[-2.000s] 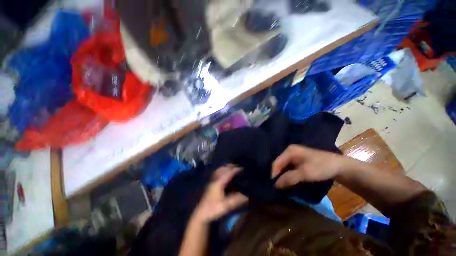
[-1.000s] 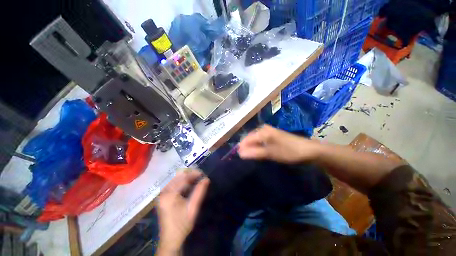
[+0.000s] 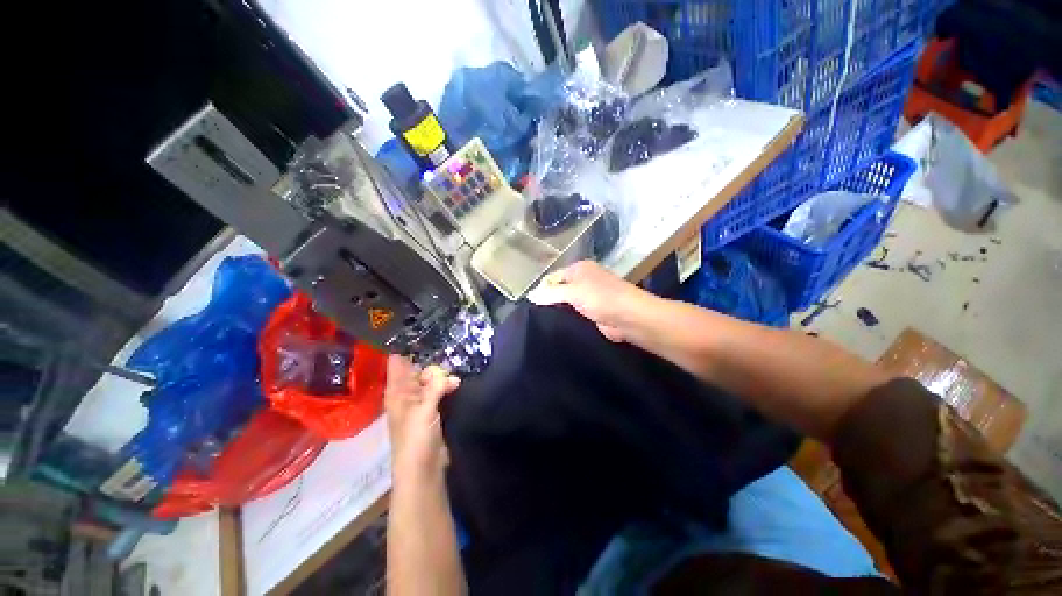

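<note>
A black garment (image 3: 582,431) spreads from the machine's clamp down over the lap. The dark grey machine head (image 3: 373,279) with a yellow warning triangle stands over the garment's far edge; the shiny clamp (image 3: 466,343) is at that edge, and whether cloth lies inside it cannot be told. My left hand (image 3: 417,402) pinches the garment just left of the clamp. My right hand (image 3: 588,297) grips the garment's upper right edge, beside the beige parts tray (image 3: 516,261). Any small fastening is too small to see.
A red plastic bag (image 3: 361,390) with dark pieces and a blue bag (image 3: 192,378) lie left of the machine. A black bottle with yellow label (image 3: 417,126), keyed panel (image 3: 468,186) and clear bags (image 3: 571,146) are behind. Blue crates (image 3: 856,215) stand right, above a wooden stool (image 3: 949,390).
The garment has been lifted from the lap to the machine and spread at the clamp. Both hands have moved forward and now grip its edge on either side. The view has shifted and sharpened.
</note>
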